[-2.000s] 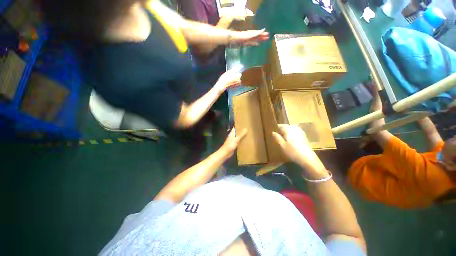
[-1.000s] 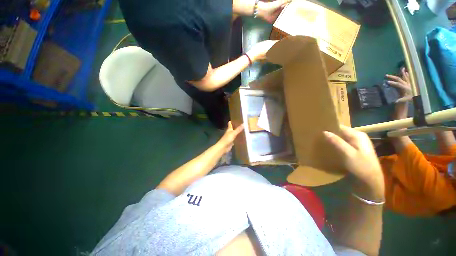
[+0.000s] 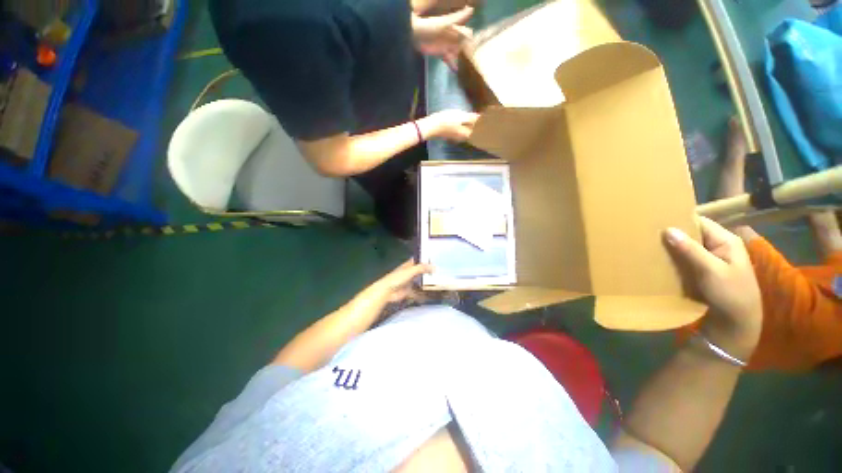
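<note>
An open product box [image 3: 545, 194] lies in front of me, its tall lid folded out to the right with rounded side flaps. White-grey box contents [image 3: 466, 263] show inside, with a white slip [image 3: 471, 220] lying on them and a small brown patch beside it. My left hand [image 3: 403, 280] is at the near left corner of the box, its fingers partly hidden by the box edge. My right hand [image 3: 725, 277] grips the outer edge of the raised lid.
A co-worker in a dark top [image 3: 314, 65] stands ahead-left, hands near another brown box [image 3: 535, 55]. A white chair [image 3: 222, 152] and blue racking [image 3: 55, 111] are at left. A red stool [image 3: 563, 369], pipe frame [image 3: 729, 65], blue plastic bag [image 3: 808, 92] and orange-clad person [image 3: 794, 309] are at right.
The lid has swung from nearly closed to wide open, moving right with my right hand, and the contents have come into view. The co-worker has moved closer to the other box.
</note>
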